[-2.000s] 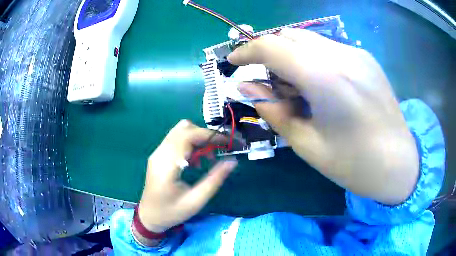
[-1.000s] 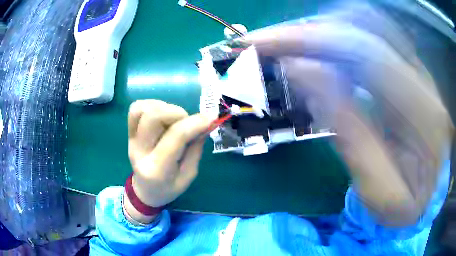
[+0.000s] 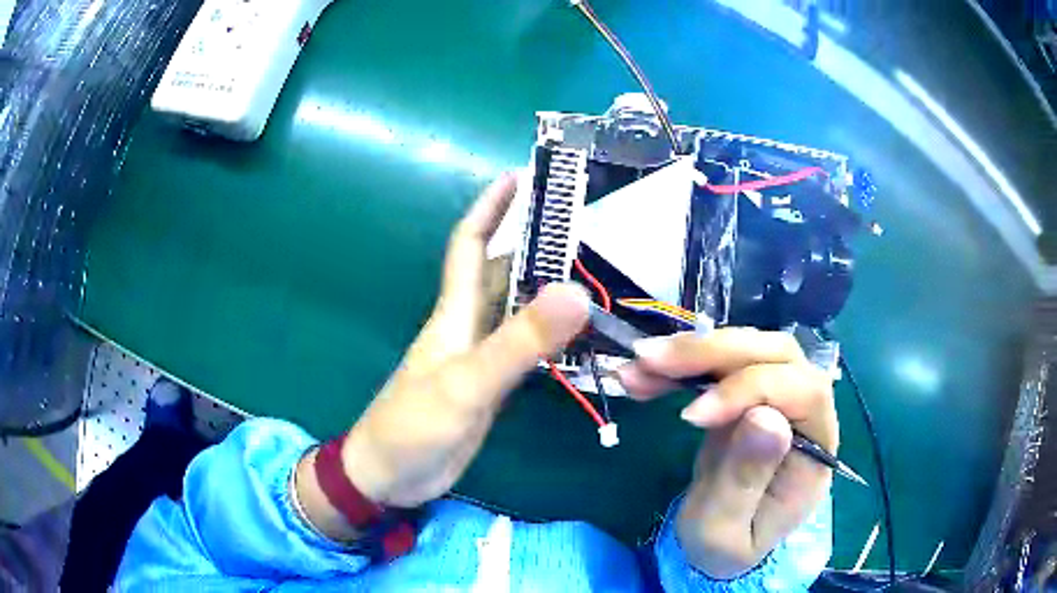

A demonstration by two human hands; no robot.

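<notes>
The open optical engine [image 3: 719,232] lies on the green mat in front of me, with a white triangular piece [image 3: 646,226] inside and a finned heat-sink module [image 3: 559,209] at its left end. My left hand [image 3: 452,336] grips the engine's left end, thumb on the module's lower corner, fingers along its outer side. My right hand [image 3: 742,429] holds tweezers [image 3: 829,461]; their flat metallic part reaches the housing by my left thumb. What the tweezers touch is hidden. Red and black leads with a white connector [image 3: 609,434] hang past the housing's near edge.
A white handheld meter [image 3: 232,64] lies at the upper left, cut off by the picture's edge. Stacked clear trays [image 3: 46,232] stand at the left. A thin wire with a white plug sticks out at the back of the engine. A black cable [image 3: 883,487] runs down at the right.
The view has shifted. My left hand has gone from the red lead to the engine's left end. My right hand now holds tweezers low at the engine's near side. The leads hang free over the near edge.
</notes>
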